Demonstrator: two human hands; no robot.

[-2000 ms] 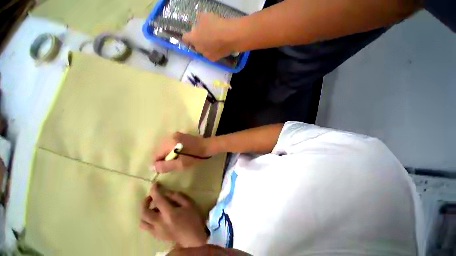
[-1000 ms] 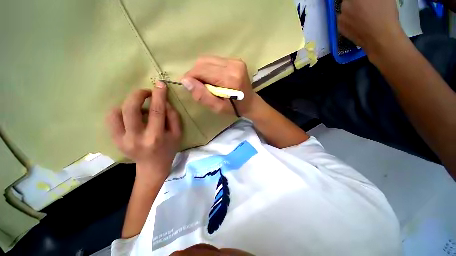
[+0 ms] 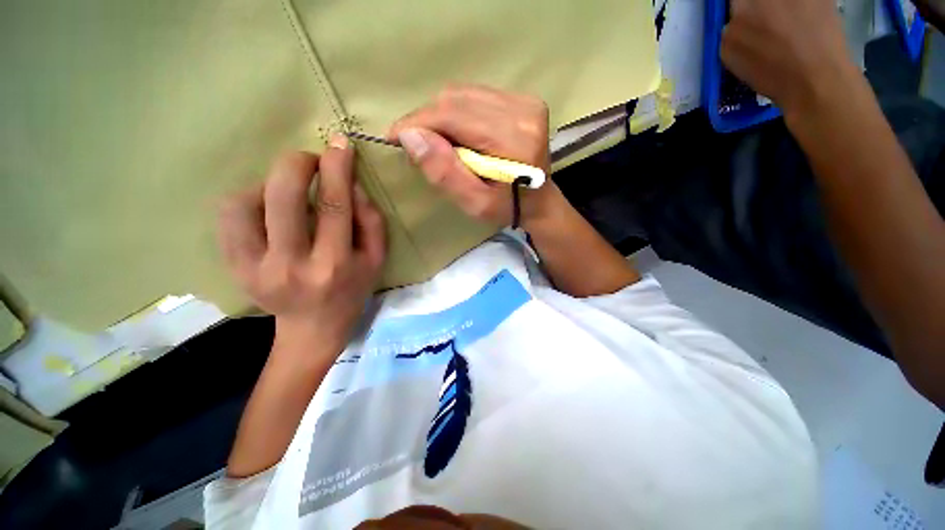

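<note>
A khaki panel (image 3: 166,114) with a lengthwise seam lies in front of me. A small openwork metal ornament (image 3: 347,126) sits on the seam. My right hand (image 3: 471,145) is shut on an awl (image 3: 499,167) with a yellow-and-white handle; its thin dark shaft reaches the ornament, and a black cord hangs from the handle. My left hand (image 3: 306,233) is palm down, slightly blurred, with its index fingertip at the ornament's lower edge. I cannot tell whether that finger pins the ornament.
Another person's hand (image 3: 782,47) is over a blue-rimmed tray (image 3: 715,78) at upper right. Yellow tape (image 3: 664,104) is on the board edge. White board with tape scraps (image 3: 114,347) shows at lower left. Other khaki pieces (image 3: 23,440) lie at the left edge.
The view has swung closer over the ornament and both hands. Since one second ago, the hands and ornament appear slightly higher and further right. The awl tip stays at the ornament.
</note>
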